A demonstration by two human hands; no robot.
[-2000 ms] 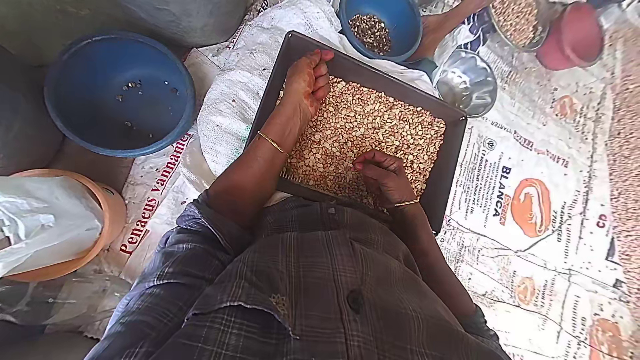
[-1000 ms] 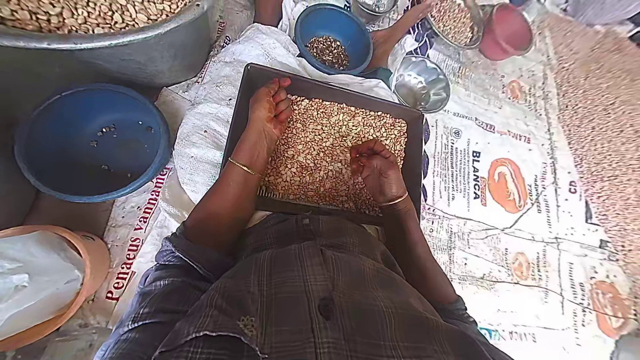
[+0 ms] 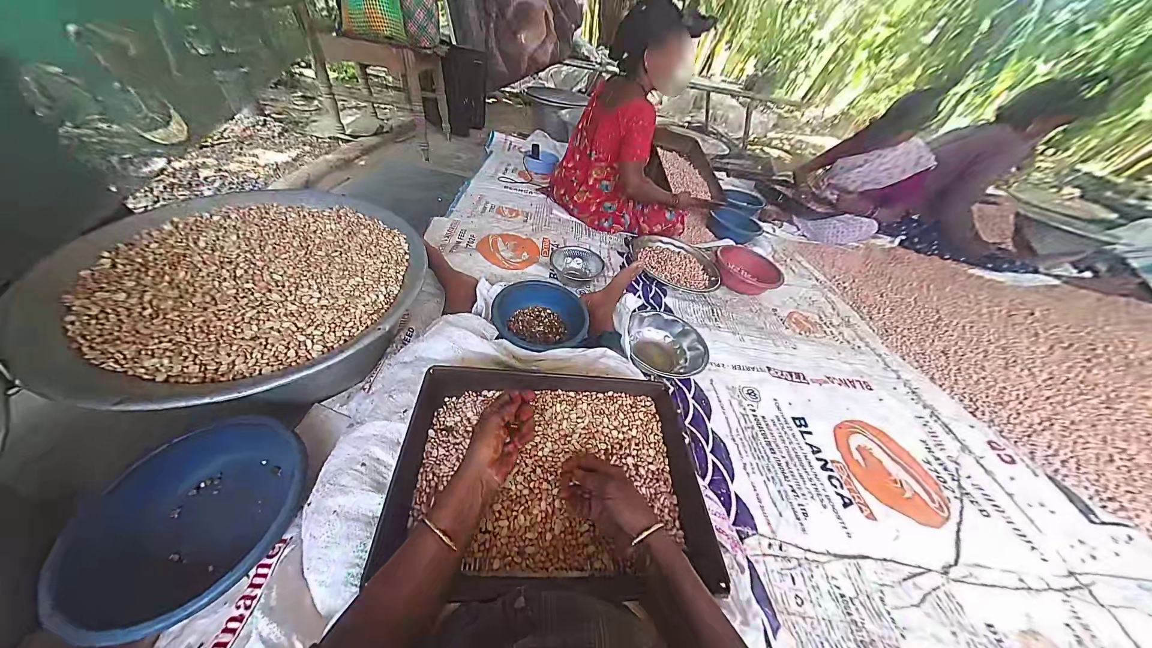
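Note:
A dark rectangular tray [image 3: 549, 585] lies across the lap, spread with split tan-and-reddish nuts or seeds [image 3: 594, 423]. My left hand [image 3: 500, 434] hangs over the tray's left middle, palm turned inward and fingers curled; whether a piece is between them cannot be seen. My right hand [image 3: 605, 493] is right of it, fingers bent down close to the nuts, its fingertips partly hidden. Just beyond the tray, a blue bowl [image 3: 504, 326] holds small dark bits, and a steel bowl [image 3: 668, 346] stands to its right.
At left are a wide metal basin [image 3: 396, 297] heaped with nuts and a large blue basin [image 3: 171, 531] with a few scraps. Printed sacks [image 3: 747, 396] cover the ground. A person in red [image 3: 621, 135] and others sit farther off. Pinkish nuts [image 3: 1008, 360] are spread at right.
The view has tilted up, showing the other people and the full metal basin. Both hands remain over the tray; my left hand has come away from its far left edge, towards the nuts.

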